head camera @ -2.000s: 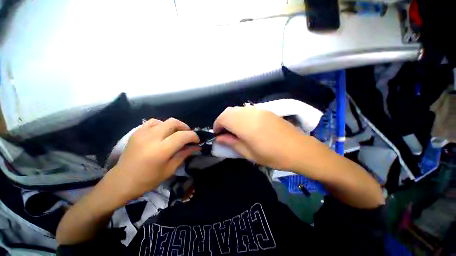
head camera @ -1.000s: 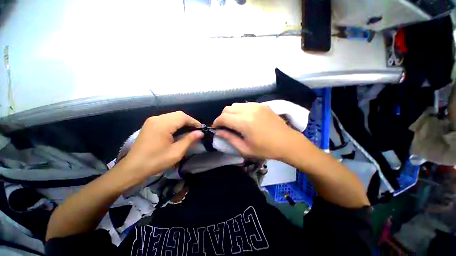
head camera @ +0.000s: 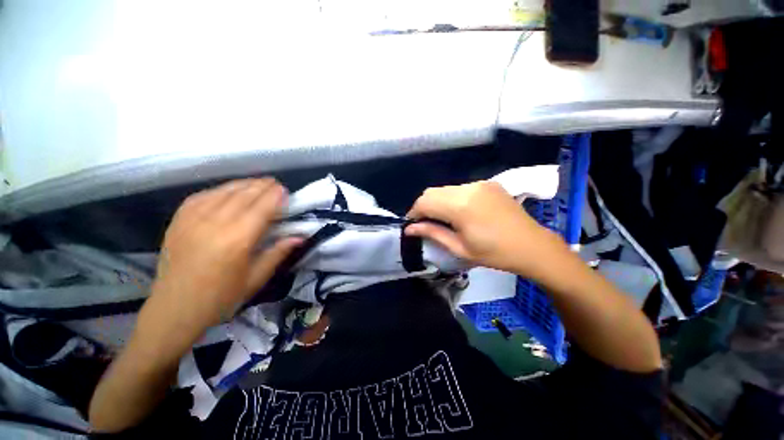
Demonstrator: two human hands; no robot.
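Observation:
A light grey garment piece (head camera: 361, 251) with black trim (head camera: 365, 220) lies over my lap, just in front of the table edge. My left hand (head camera: 225, 236) is slightly blurred and holds the piece at its left part, fingers over the cloth. My right hand (head camera: 460, 225) pinches the piece at the black trim on the right. A stretch of the trim and a dark band hanging down show between the hands. The fingertips of my left hand are partly hidden.
The white table (head camera: 284, 86) has a rounded front edge. A black phone (head camera: 572, 33), a blue-handled tool (head camera: 639, 30) and metal loops with a red item (head camera: 715, 51) lie at its back right. A blue crate (head camera: 572, 202) with grey-black pieces stands below at right; more pieces lie at left.
My hands were close together on a dark part of the cloth. My left hand has moved left, and the grey cloth and black trim now show between the hands.

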